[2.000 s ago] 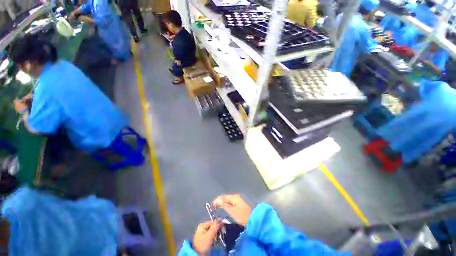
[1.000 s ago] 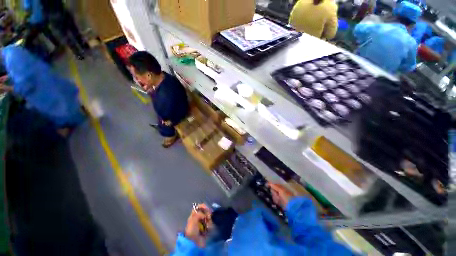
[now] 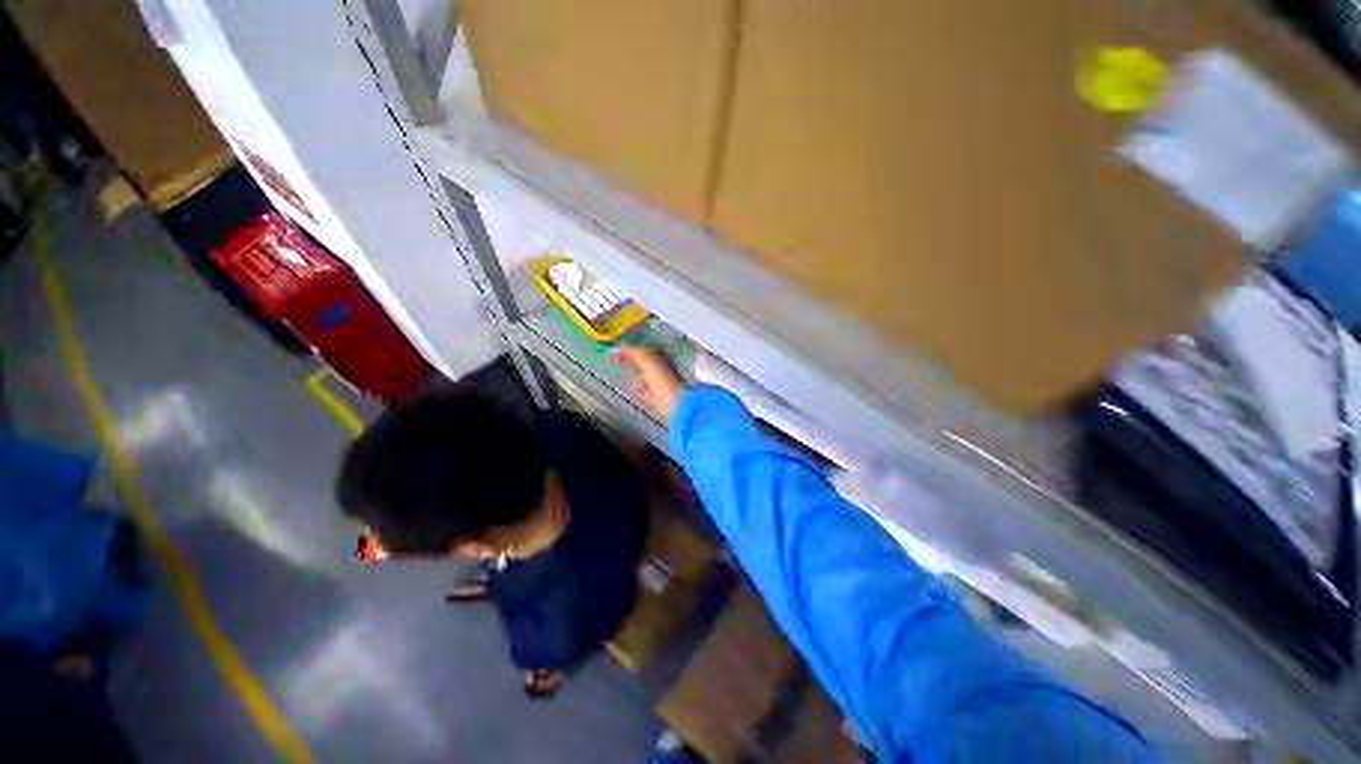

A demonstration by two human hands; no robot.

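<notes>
A small yellow-rimmed basket (image 3: 593,303) with white contents stands on a rack shelf near the upper middle. My right hand (image 3: 652,382), at the end of a blue sleeve, is at the basket's near lower edge. The hand is small and blurred, and I cannot tell whether its fingers grip the rim. Something green shows beside the basket and the hand. My left hand is out of the picture.
A large cardboard box (image 3: 866,179) fills the upper right above the shelf. A person in dark clothes (image 3: 575,508) sits low beside the rack, near cardboard boxes (image 3: 746,672). A red crate (image 3: 321,299) is at left, and a yellow floor line (image 3: 142,493) runs down the left.
The view has moved along the rack towards the seated person. My right arm has stretched forward to the basket. My left hand, seen earlier with a small item, has left the picture.
</notes>
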